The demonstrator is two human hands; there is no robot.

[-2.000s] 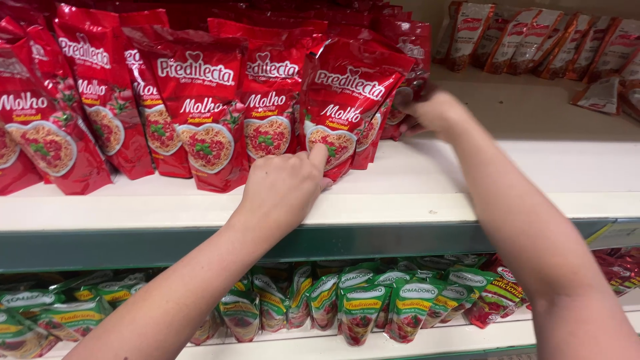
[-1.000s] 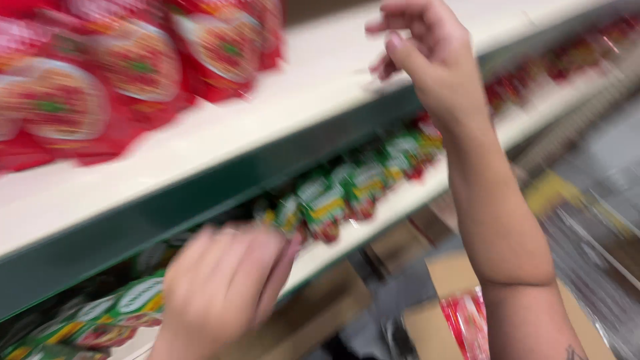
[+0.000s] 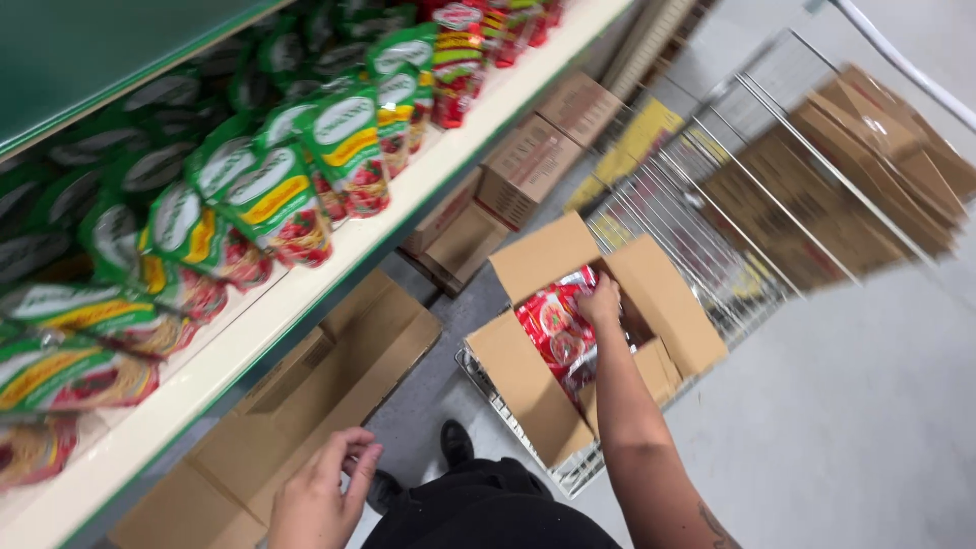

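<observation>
My right hand (image 3: 601,299) reaches into an open cardboard box (image 3: 526,381) and lies on the red sauce pouches (image 3: 555,324) inside it. Its fingertips are partly hidden among the pouches, so whether they grip one is unclear. The box, flaps spread, rests on a wire cart (image 3: 568,473). My left hand (image 3: 335,480) hangs at the lower middle, fingers loosely curled and apart, with nothing in it. To its upper left, green sauce pouches (image 3: 271,198) stand and lie on a white shelf (image 3: 427,179), beside some red ones (image 3: 457,69).
Below the shelf are an empty-looking cardboard box (image 3: 305,404) and closed cartons (image 3: 526,168). Flattened cardboard (image 3: 831,183) stands in the cart's upper part, behind wire bars. My shoes (image 3: 456,442) are on the grey floor between the shelf and the cart.
The view has swung down from the upper shelf to the cart. My right hand, at the red pouches on the shelf two seconds ago and raised empty one second ago, is now inside the box.
</observation>
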